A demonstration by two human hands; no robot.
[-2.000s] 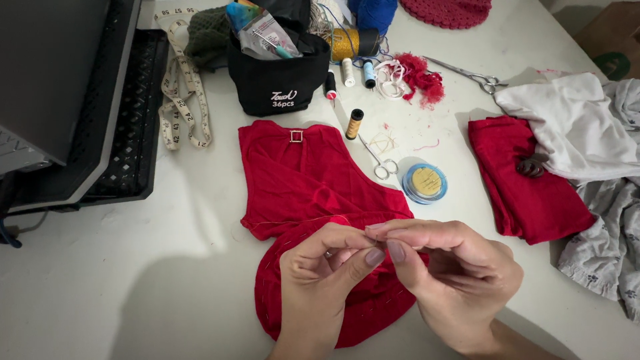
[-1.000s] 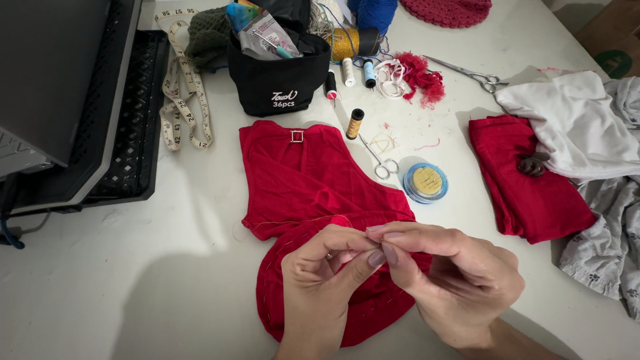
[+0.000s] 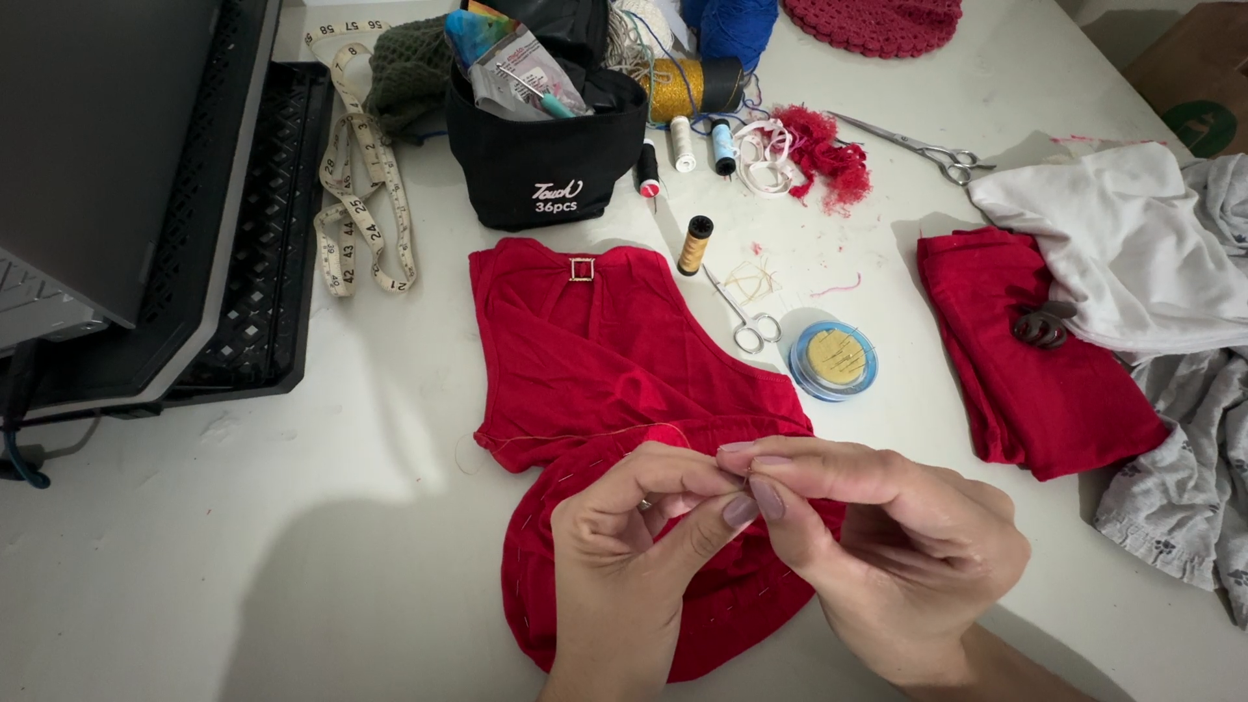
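Note:
Above a red fabric garment [image 3: 585, 361] with a small square buckle, my left hand [image 3: 648, 536] and my right hand [image 3: 892, 546] meet at the fingertips. Both pinch something tiny between thumb and forefinger; a thin thread runs left from there across the garment. Whether a needle is in the pinch cannot be told. Pale stitches show along the garment's rounded lower part. Just beyond lie small scissors [image 3: 746, 317], an upright spool of golden thread [image 3: 695, 246] and a round blue pincushion container [image 3: 834, 361] with pins in its yellow centre.
A black pouch [image 3: 541, 166] stands at the back, near thread spools, yarn and red scraps [image 3: 829, 161]. Larger scissors [image 3: 916, 146] lie to their right. Folded red cloth [image 3: 1033, 370] and white cloth [image 3: 1111, 244] are at right. A tape measure [image 3: 366, 185] lies beside the laptop stand [image 3: 263, 244].
The fingertips of both hands stay together, with only slight shifts of the fingers. The garment and tools have not plainly moved.

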